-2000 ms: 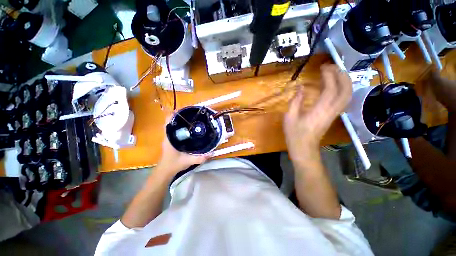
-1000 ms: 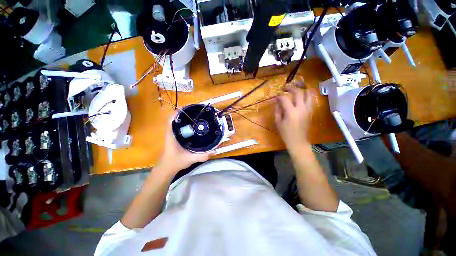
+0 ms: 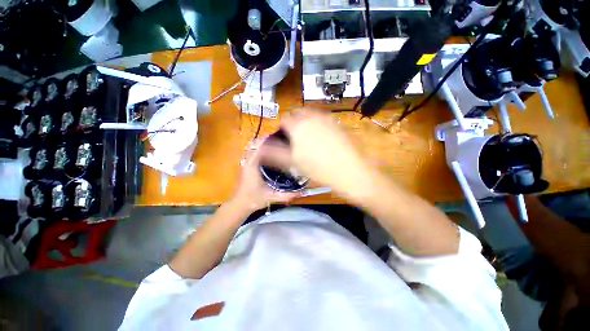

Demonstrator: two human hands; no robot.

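Note:
A camera housing (image 3: 283,178) lies on the orange-brown bench top in front of me, its dark open end partly covered by my hands. My left hand (image 3: 253,178) holds its left and near side. My right hand (image 3: 317,145) is blurred and lies over the top and right of the housing; what its fingers hold, if anything, is hidden. A white antenna shows at the housing's lower right. The wire leads are hidden.
The black electric screwdriver (image 3: 411,61) hangs slanted over the bench. White screw feeders (image 3: 334,84) stand at the back. A parts tray (image 3: 116,161) and a white unit (image 3: 174,132) are left. Camera units (image 3: 514,161) stand right, beside another person's arm (image 3: 550,239).
My right hand has moved left from the bench onto the housing, covering its wires. My left hand stays on the housing. The view has shifted, and the screwdriver hangs at a stronger slant.

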